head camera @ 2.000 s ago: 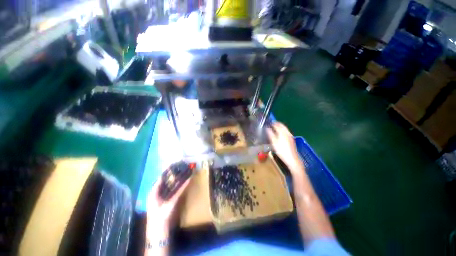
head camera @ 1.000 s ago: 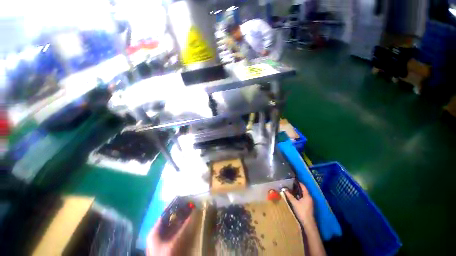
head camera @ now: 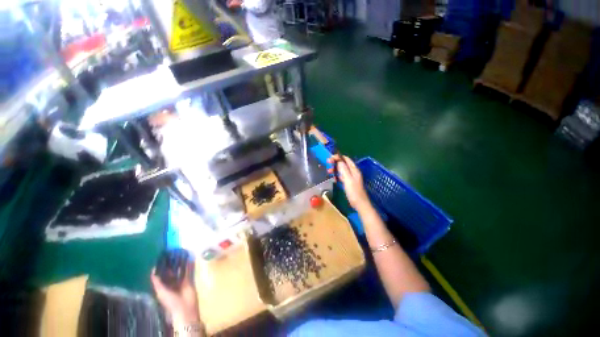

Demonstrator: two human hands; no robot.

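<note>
My left hand (head camera: pixel 179 299) holds a palm-sized black moulded part (head camera: pixel 172 266) at the left of the cartons. My right hand (head camera: pixel 352 184) is raised beside the right front corner of the press base, with a thin dark piece (head camera: pixel 338 164) between its fingers, blurred. The large carton tray (head camera: pixel 342 240) holds a pile of small black pieces (head camera: pixel 286 253). A small carton (head camera: pixel 258 209) with a little dark pile sits on the base of the pneumatic press (head camera: pixel 263 118). A red button (head camera: pixel 316 201) is at the base's right front.
A cardboard flap (head camera: pixel 227 289) lies left of the large tray. A blue plastic crate (head camera: pixel 401 204) stands on the right. A white tray of black parts (head camera: pixel 105 201) lies on the green bench. Plastic-lined carton (head camera: pixel 118 316) is at lower left. A person (head camera: pixel 263 20) is behind the press.
The view has swung right, shifting the press leftward. My right hand has lifted away from the button corner of the press base. My left hand, still holding the black part, is farther left of the cartons.
</note>
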